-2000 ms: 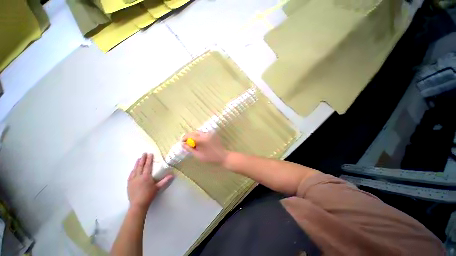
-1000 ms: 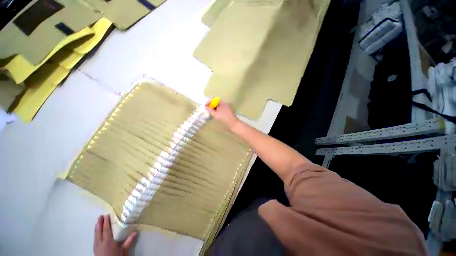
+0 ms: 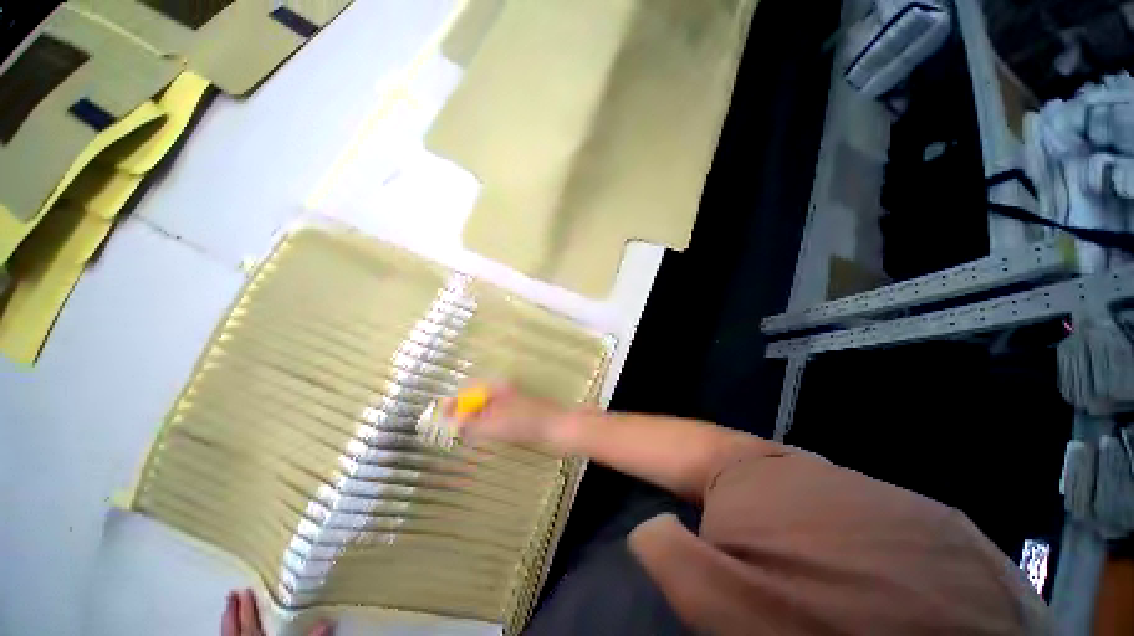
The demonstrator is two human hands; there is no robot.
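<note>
The tan panels (image 3: 249, 410) lie fanned in stepped rows on the table in front of me. A wet white glue band (image 3: 361, 454) runs diagonally across their middle. My right hand (image 3: 497, 416) is closed on the glue brush (image 3: 471, 400), its yellow handle showing and its pale bristles on the panels just right of the band. My left hand (image 3: 255, 617) is at the bottom edge, mostly cut off, with its fingertips on the pale masking sheet (image 3: 168, 574) beside the panels' lower edge. I cannot see that it holds anything.
Large tan panels (image 3: 585, 124) lie on the table beyond the fanned rows. Panels with dark patches (image 3: 124, 62) and yellow undersides (image 3: 93, 236) are at the upper left. A dark aisle (image 3: 709, 298) and grey metal shelving (image 3: 920, 298) with white-grey bundles (image 3: 1088, 162) are at the right.
The brush first moved up the glue band to its far end, then came back down to its middle right side. The view has shifted, leaving my left hand nearly out of frame.
</note>
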